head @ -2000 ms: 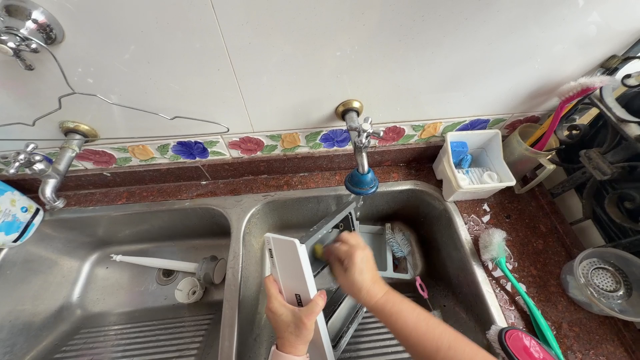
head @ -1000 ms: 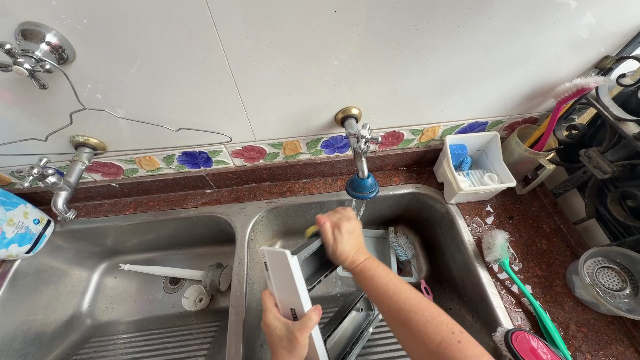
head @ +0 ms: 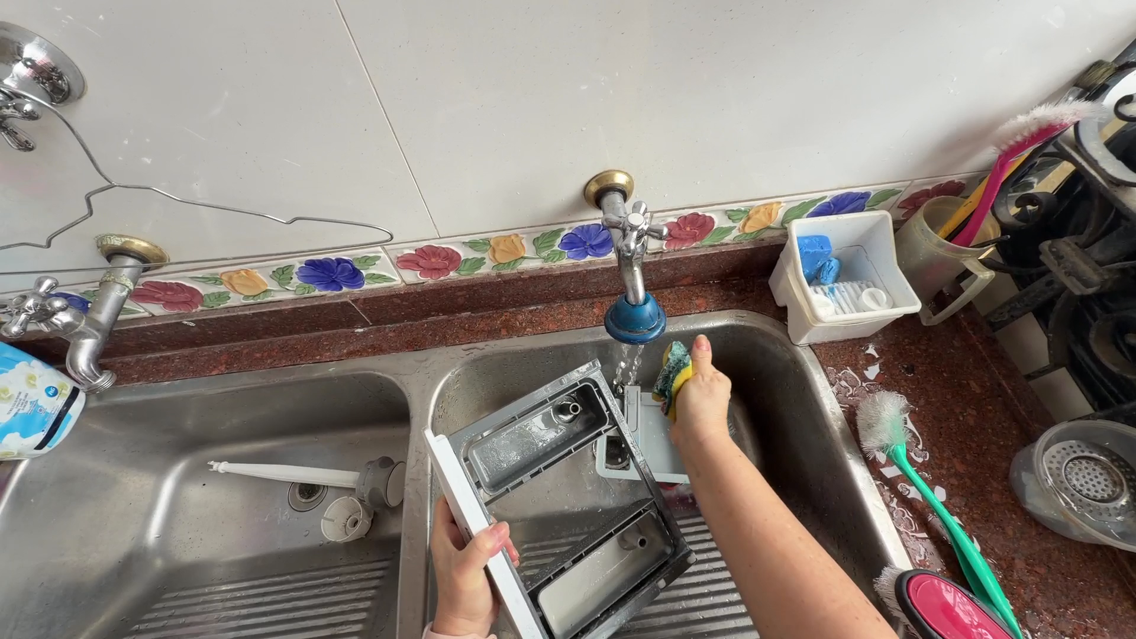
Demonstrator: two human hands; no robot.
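My left hand (head: 470, 568) grips the white front edge of a grey plastic detergent drawer (head: 568, 506), tilted over the right sink basin, its two compartments facing up and wet. To the right of the running tap (head: 634, 257), my right hand (head: 703, 399) holds a yellow and green sponge (head: 674, 377). Water falls from the tap's blue nozzle (head: 635, 318) just behind the drawer's far corner. Below the sponge, a light grey plastic piece (head: 661, 444) lies in the basin, partly hidden by the drawer and my right forearm.
In the left basin (head: 222, 417) lie a white plastic stem with a grey end (head: 293, 473) and a round white cap (head: 346, 519). On the right counter are a white tub (head: 843, 275), a green-handled brush (head: 941, 515), a pink brush (head: 954, 608) and a strainer (head: 1087, 479). A wire (head: 248, 211) crosses at left.
My right hand has moved away from the drawer to the right, with the sponge. The drawer has turned so that its compartments show more fully; my left hand still holds it.
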